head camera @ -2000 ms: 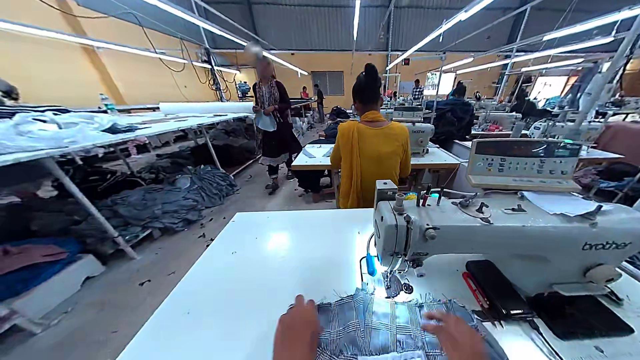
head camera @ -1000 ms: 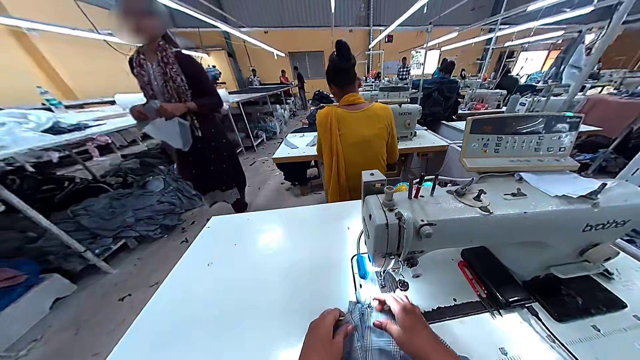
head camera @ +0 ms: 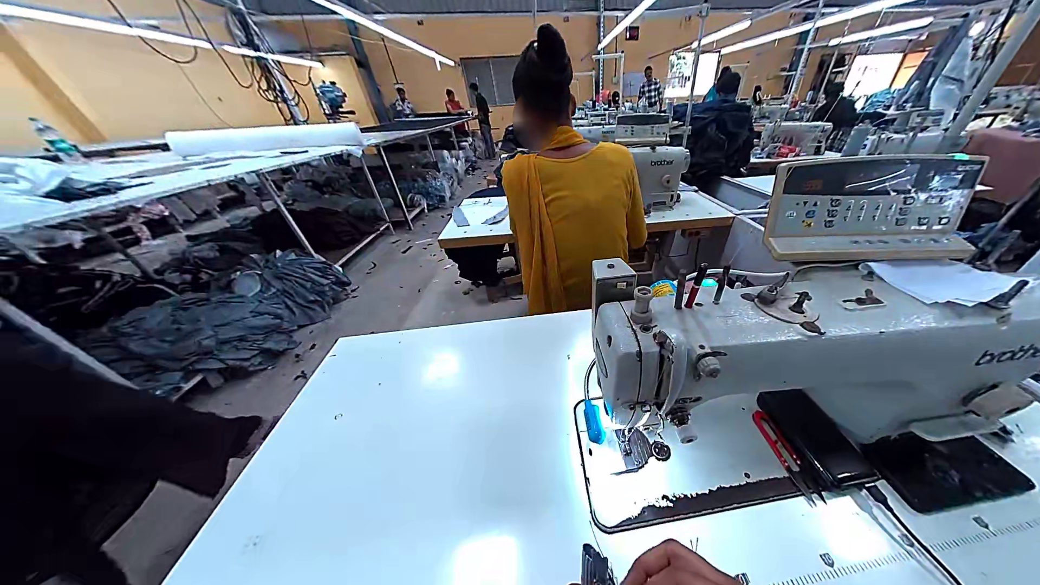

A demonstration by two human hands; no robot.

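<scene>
At the bottom edge, my right hand point(head camera: 676, 565) shows only in part, with its fingers bent; whether it holds anything is cut off by the frame. Just left of it, a small dark object point(head camera: 597, 565) is partly in view, too cropped to identify. My left hand is out of the frame. Beyond the hand, the Brother sewing machine point(head camera: 829, 349) stands on the white table point(head camera: 390, 455). Its lit presser foot point(head camera: 636, 449) has no cloth under it. A blue piece point(head camera: 595, 422) hangs beside the needle area.
Red-handled thread snips point(head camera: 777, 443), a black case point(head camera: 816, 439) and a dark flat device point(head camera: 949, 471) lie under the machine arm. Papers point(head camera: 942, 280) rest on top. A seated person in yellow point(head camera: 569, 219) is ahead. Dark clothing point(head camera: 106, 439) of someone close fills the left edge.
The checked cloth that both hands held at the needle a second ago is out of view. My right hand is lower, and my left hand has left view. The walking person has come close at left.
</scene>
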